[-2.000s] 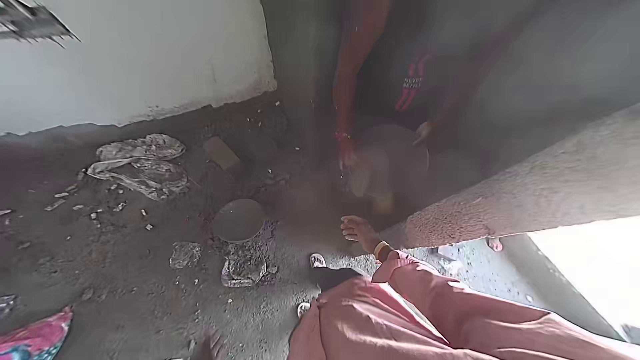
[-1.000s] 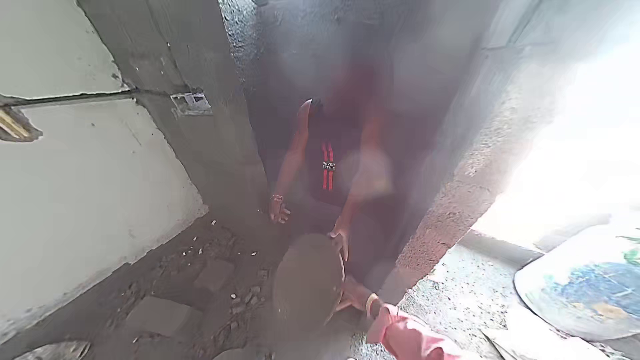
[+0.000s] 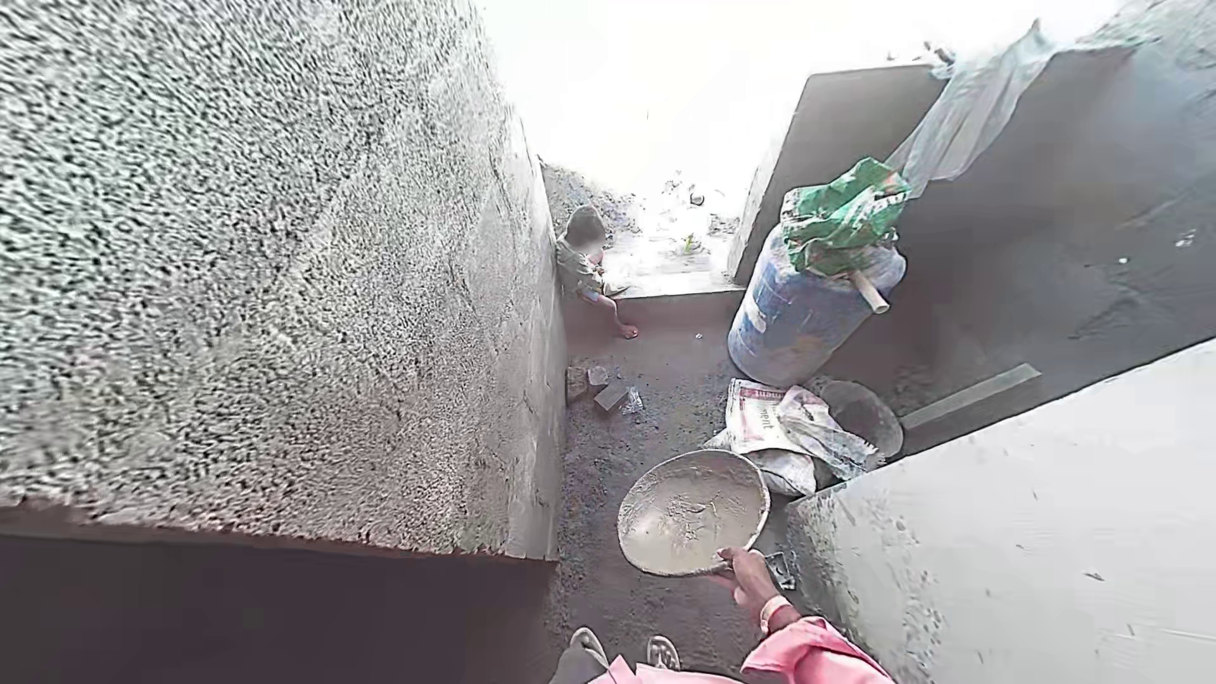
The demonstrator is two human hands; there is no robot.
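Observation:
My right hand (image 3: 749, 581) grips the rim of a round, shallow metal pan (image 3: 693, 513) coated with pale, dried mortar. The pan hangs over the floor in front of my shoes, tilted so that its inside shows. My fingers are at its lower right edge, and a pink sleeve and a band show at the wrist. My left hand is outside the view.
A rough plastered wall (image 3: 380, 285) stands at the left. Ahead, a person (image 3: 581, 256) sits at a step by the bright opening. A blue drum (image 3: 793, 318) with a green sack (image 3: 845, 214), cement bags (image 3: 774, 418) and a dark basin (image 3: 860, 418) stand right. Broken blocks (image 3: 613, 397) lie left.
My right hand, seen bare two seconds ago, now holds the pan, which another person's hand was touching one second ago. The view has swung strongly to the passage and drum.

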